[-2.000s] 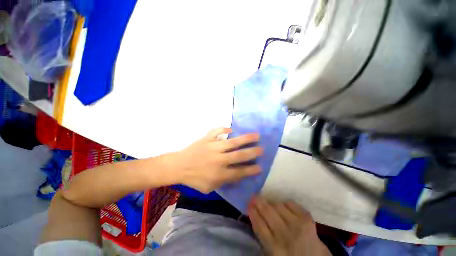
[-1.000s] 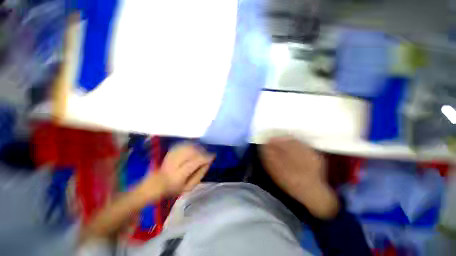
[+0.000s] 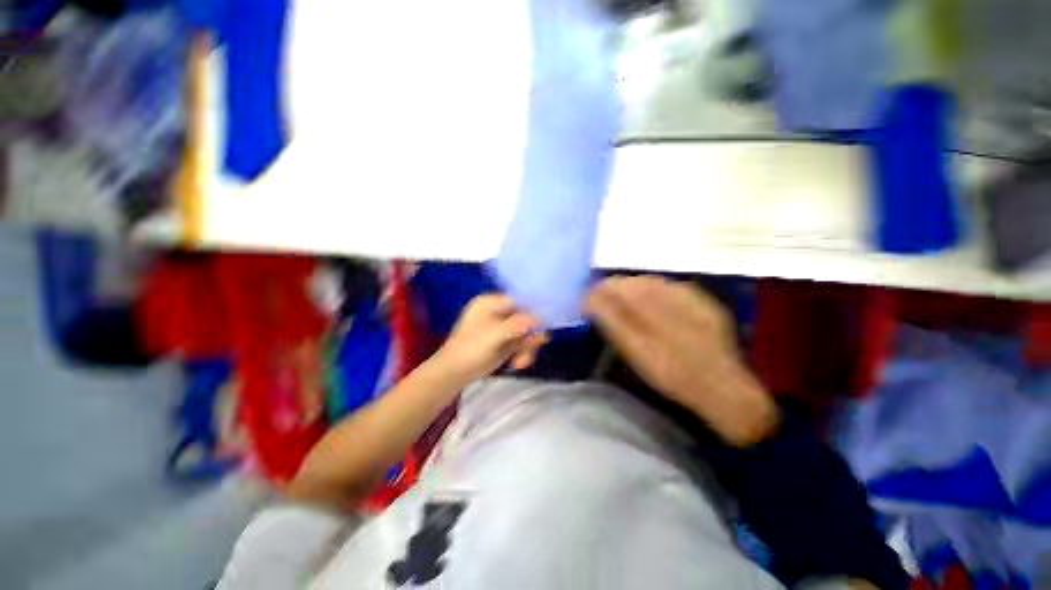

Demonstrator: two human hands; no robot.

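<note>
A long pale blue collar piece (image 3: 561, 161) runs from the top of the view down over the table's front edge. Its lower end hangs over the edge between my hands. My left hand (image 3: 496, 334) pinches the lower left corner with bent fingers. My right hand (image 3: 668, 346) is at the lower right corner, its fingers against the fabric; its fingertips are blurred, and the thumb is hidden. The needle area of the machine is cut off by the top edge of the view.
The white table (image 3: 738, 213) holds a bright blue strip (image 3: 254, 92) at left, and pale blue pieces (image 3: 821, 63) and a small bright blue piece (image 3: 914, 167) at right. Red baskets (image 3: 271, 346) with blue fabric stand below. Pale blue fabric (image 3: 934, 415) lies lower right.
The view has swung down, taking the machine head out of sight. My left hand has left the middle of the piece and moved to its lower end, opposite my right hand.
</note>
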